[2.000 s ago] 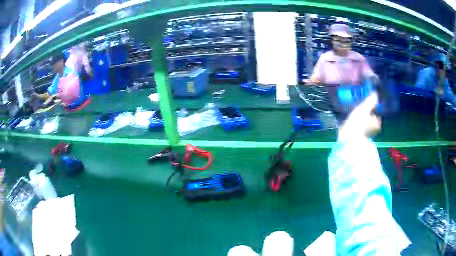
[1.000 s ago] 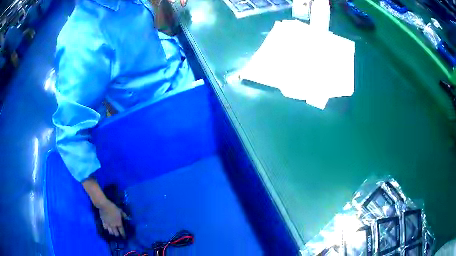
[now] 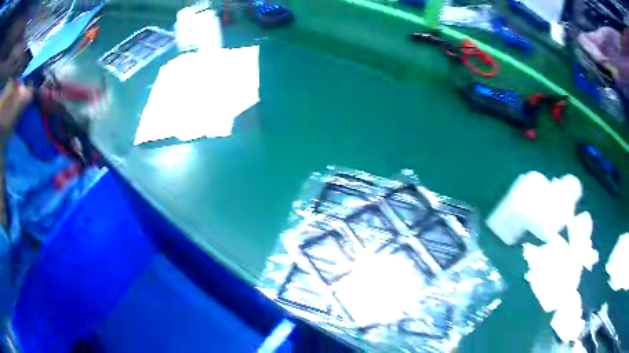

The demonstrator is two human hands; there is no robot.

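Observation:
Neither of my hands is in view. Nearest in front of me, clear crinkled lens packing film (image 3: 314, 238) lies on the green bench, holding several black-framed screen lenses (image 3: 441, 241) under strong glare. A battery tester (image 3: 496, 100) with a blue face lies at the upper right, with red clamps (image 3: 548, 110) beside it. Another tester (image 3: 598, 165) is near the right edge. White bottle-like shapes (image 3: 534, 207) are blurred at the right, with irregular white pieces (image 3: 562, 276) below them.
Flat white sheets (image 3: 203, 96) lie at the upper left, beside another lens strip (image 3: 138, 52). A large blue bin (image 3: 76, 255) stands against the bench's near edge at the lower left. Another person's hand (image 3: 14, 103) shows at the left edge. A green rail (image 3: 531, 79) runs along the far side.
The view has swung right from the blue bin, bringing the packing film to the middle. The other person's arm no longer shows in the bin. My sleeved right arm, seen two seconds ago, is out of view.

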